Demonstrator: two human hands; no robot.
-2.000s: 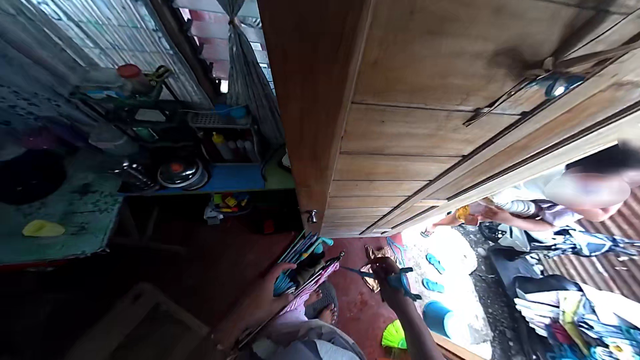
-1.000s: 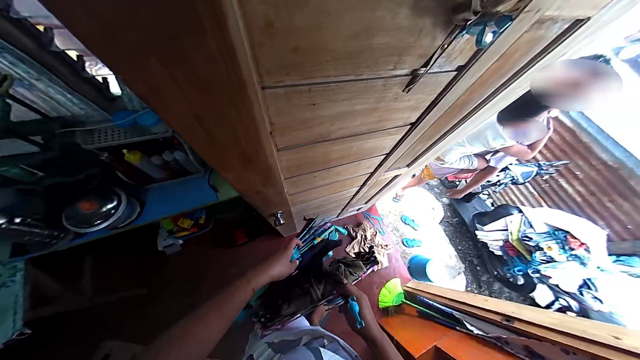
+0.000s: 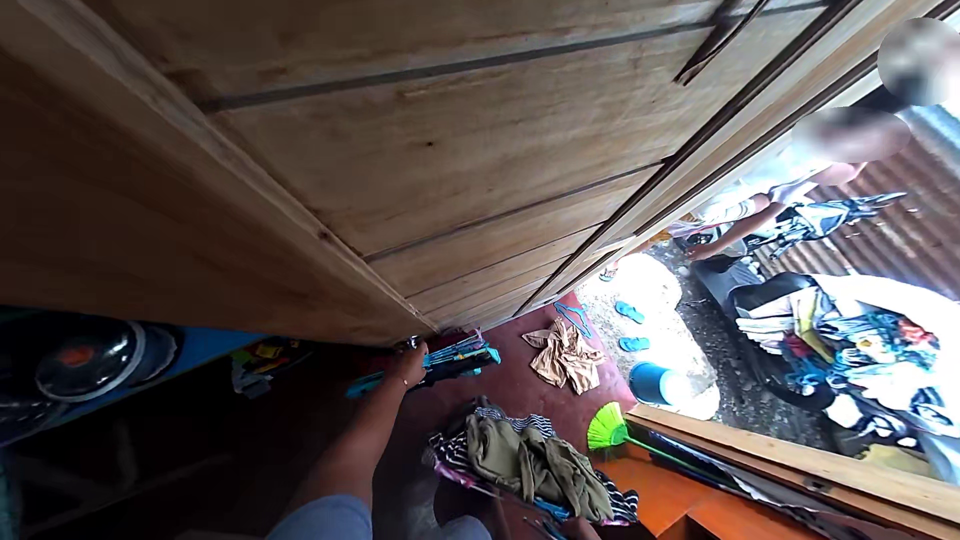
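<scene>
My left hand [image 3: 411, 366] is at the door's edge, touching or close to a metal door knob [image 3: 409, 343]. A bunch of blue and dark hangers [image 3: 459, 358] is right beside it; whether the hand also holds them is not plain. My right hand [image 3: 579, 528] is at the bottom edge, partly cut off, next to blue hangers [image 3: 553, 510] and a pile of olive and striped clothes [image 3: 532, 457]; its fingers are mostly hidden. The wooden door [image 3: 450, 150] fills the upper view. A tan garment [image 3: 566, 356] lies on the red floor.
A blue hanger [image 3: 574, 318] lies by the doorway. Outside are blue slippers [image 3: 634, 343], a blue bucket [image 3: 651, 382], a heap of laundry [image 3: 862, 352], a bicycle or motorcycle and a person [image 3: 757, 202]. A green broom [image 3: 606, 427] stands by an orange cabinet [image 3: 660, 487].
My left hand has moved from the bundle of clothes and hangers to the door's edge. The tan garment now lies apart on the floor. The view has swung closer to the door.
</scene>
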